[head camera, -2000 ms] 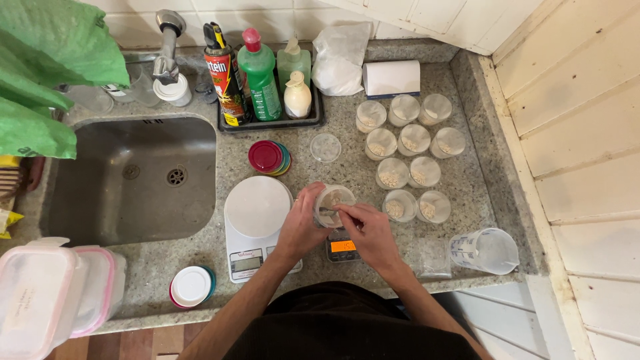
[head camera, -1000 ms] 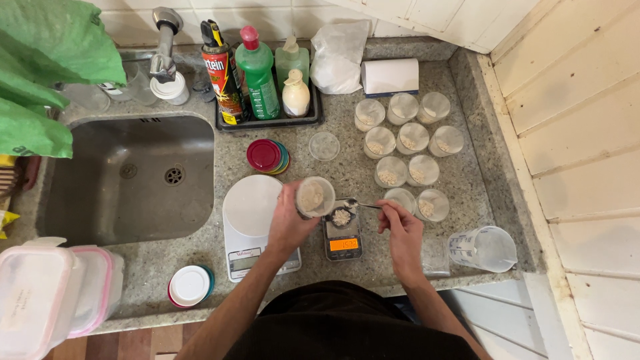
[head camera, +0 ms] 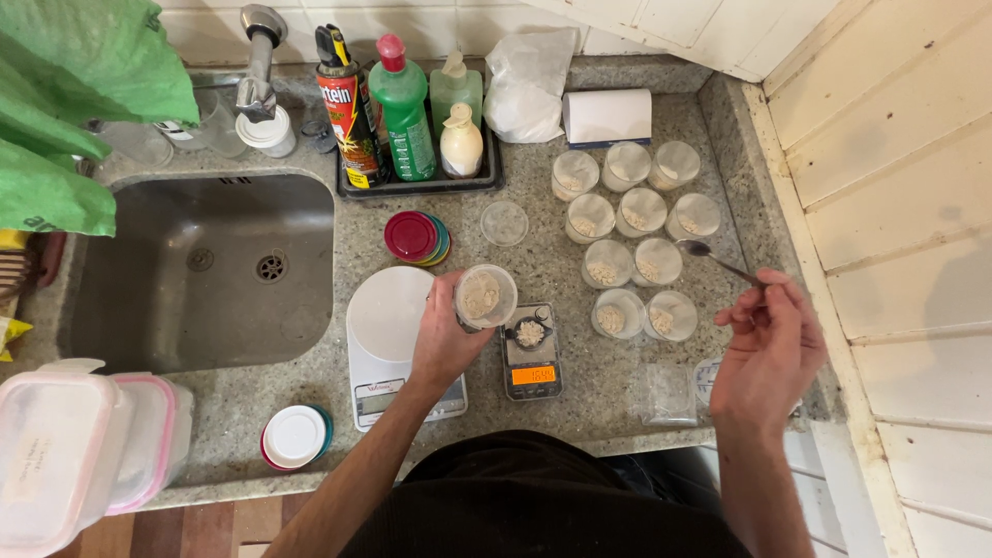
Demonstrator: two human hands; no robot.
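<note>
My left hand holds a clear plastic cup of pale flakes, tilted, between the white kitchen scale and the small digital scale. On the small scale, whose orange display is lit, a little dark dish carries a heap of pale flakes. A metal spoon is pinched in my raised right hand, its bowl pointing left towards the cups; the bowl looks bare. Several clear cups with pale pieces inside stand in rows right of the small scale.
A steel sink lies left. Behind stand a black tray of bottles, a white bag and a folded card. Stacked lids, a clear lid, more lids and food containers rest about. My right forearm partly covers a measuring jug.
My right hand has moved right with the spoon, away from the small scale's dish. My left hand still holds the cup, which was over the small scale two seconds ago and now is left of it.
</note>
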